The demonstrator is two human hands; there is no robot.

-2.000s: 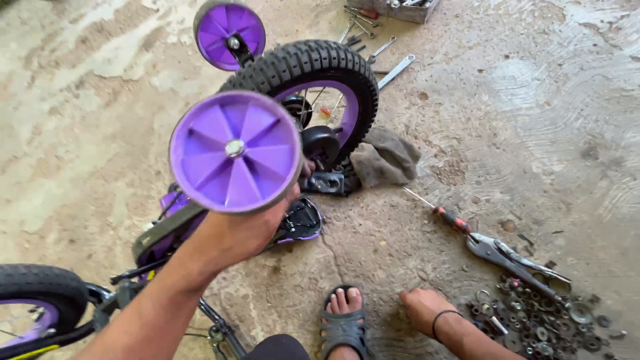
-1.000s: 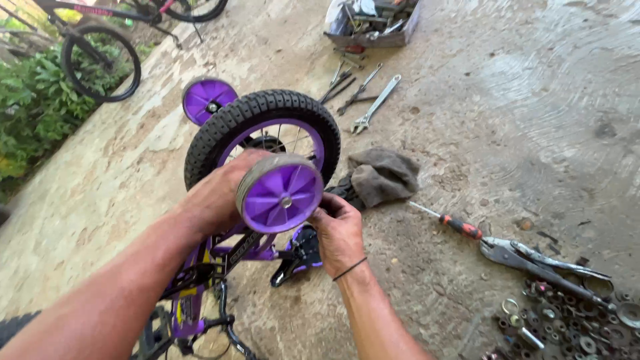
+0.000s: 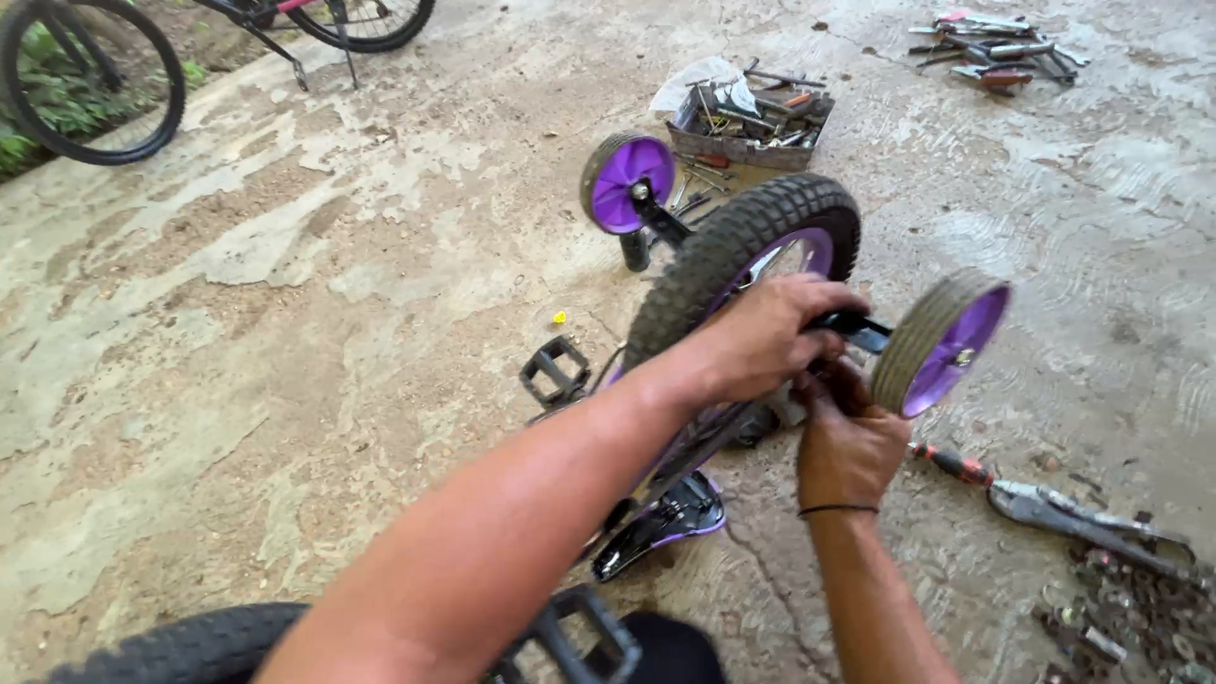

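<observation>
A small bicycle rests upside down, its saddle (image 3: 670, 522) near the concrete. Beside its knobby rear tyre (image 3: 750, 252), my left hand (image 3: 774, 332) grips the black bracket (image 3: 855, 332) of the near purple training wheel (image 3: 955, 351). Just below, my right hand (image 3: 850, 437) has its fingers bunched at the hub area under the bracket; whether they hold a small part is hidden. The second training wheel (image 3: 632, 185) sticks out on the tyre's far side. A black pedal (image 3: 554, 370) shows left of the tyre, and another pedal (image 3: 579, 636) at the bottom.
Right of my right hand lie a screwdriver (image 3: 955, 465), locking pliers (image 3: 1073, 518) and a heap of nuts and washers (image 3: 1130, 608). Beyond the tyre stands a metal toolbox (image 3: 750, 147), with a pile of hand tools (image 3: 1002, 52) farther back. Another bicycle (image 3: 95, 81) stands upper left.
My right hand has come up from near the floor to the training wheel bracket. My left hand has moved from beside the training wheel onto its bracket. The view has shifted.
</observation>
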